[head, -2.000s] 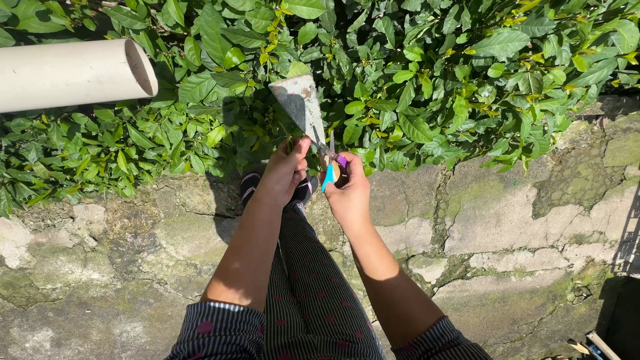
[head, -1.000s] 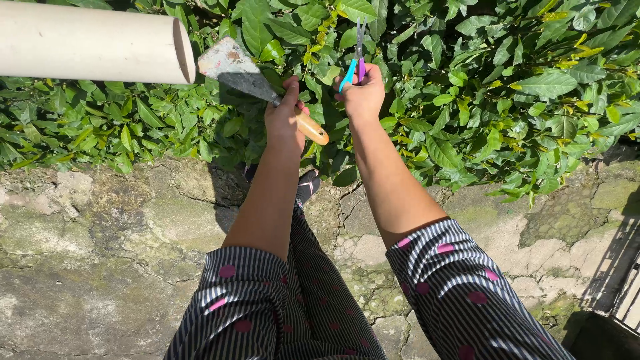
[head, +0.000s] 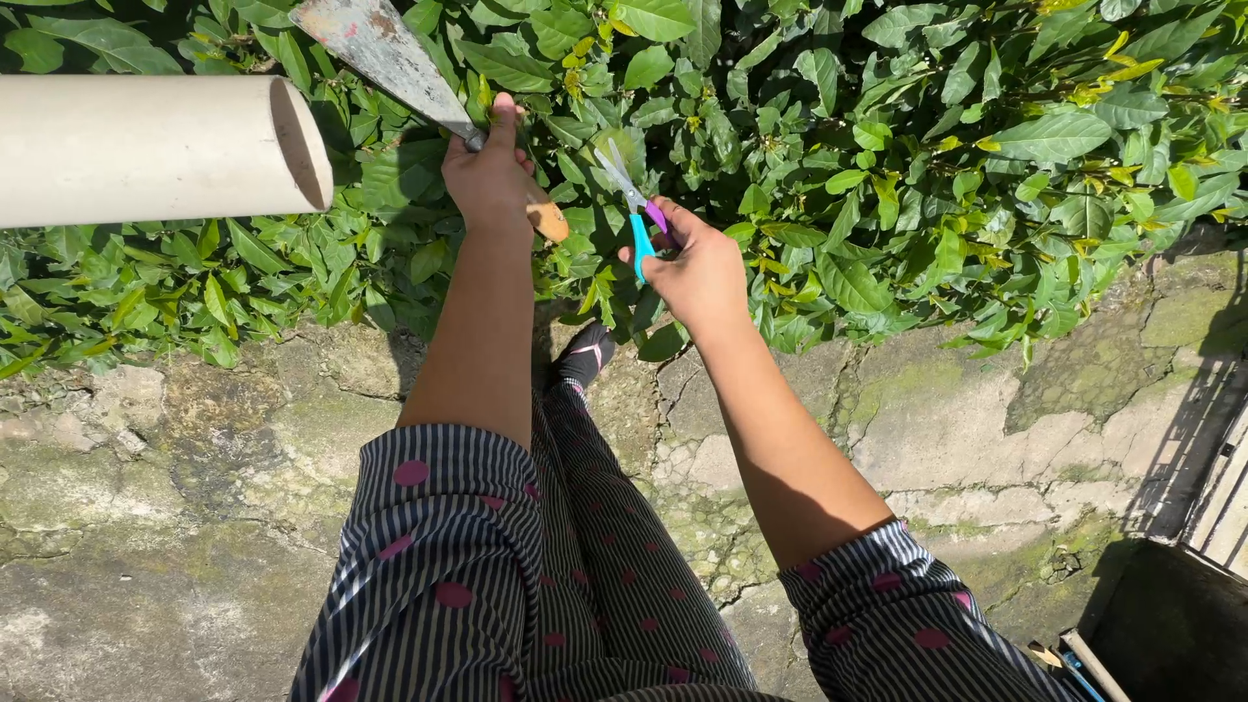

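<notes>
My left hand is closed around the handle of a trowel or scraper with a worn, stained metal blade. The blade points up and left over the leaves, and the end of its wooden handle sticks out below my fingers. My right hand holds a small pair of scissors with one turquoise and one purple handle. The scissor blades are slightly apart and point up and left, in front of the green leaves of the hedge.
A pale plastic pipe juts in from the left over the hedge. Cracked, mossy concrete lies beneath, with one foot in a dark shoe near the hedge. Sticks and a dark block or pit stand at the lower right.
Two seconds ago my hands were close together with the tools nearly touching; they are now apart. Since one second ago my right hand has come down from higher in the leaves, scissors still in it.
</notes>
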